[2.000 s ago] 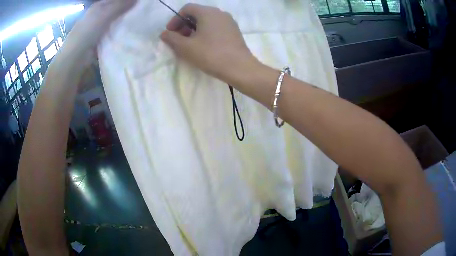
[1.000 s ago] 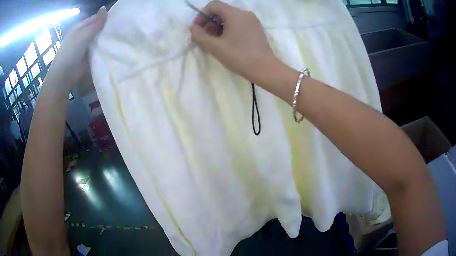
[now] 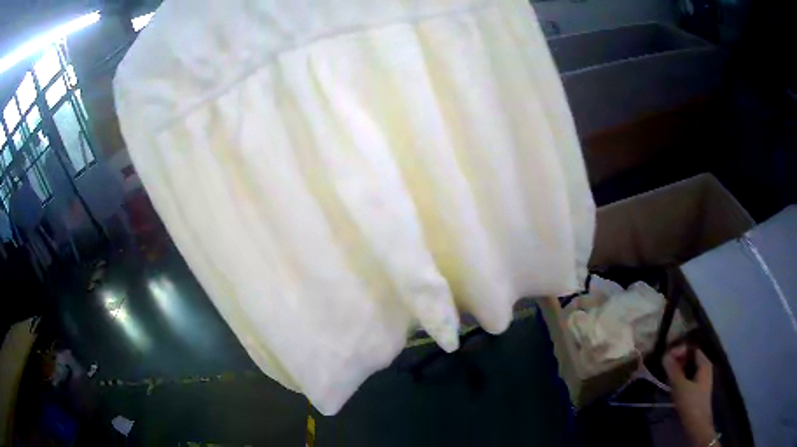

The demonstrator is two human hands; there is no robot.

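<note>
A cream garment [image 3: 349, 175], gathered below a cross seam, hangs in the air and fills the upper middle of the view. Its top runs out of the picture and its wavy lower edge hangs free. My left hand is not in view. My right hand [image 3: 690, 375] is low at the right, away from the garment, with fingers curled, beside a thin white hanger [image 3: 645, 404]. The hand is small and dark, so whether it holds the hanger or anything else cannot be told. The black snips and their cord loop cannot be made out.
An open carton [image 3: 668, 214] holding crumpled cream cloth [image 3: 616, 323] stands at the right. A pale grey-blue surface [image 3: 756, 323] is at the far right edge. A large box [image 3: 629, 83] stands behind. Dark floor with yellow-black tape [image 3: 166, 381] lies below and left.
My right hand has left the garment's seam and moved down and right to the carton side. My left hand has gone out of view. The garment has shifted left and up.
</note>
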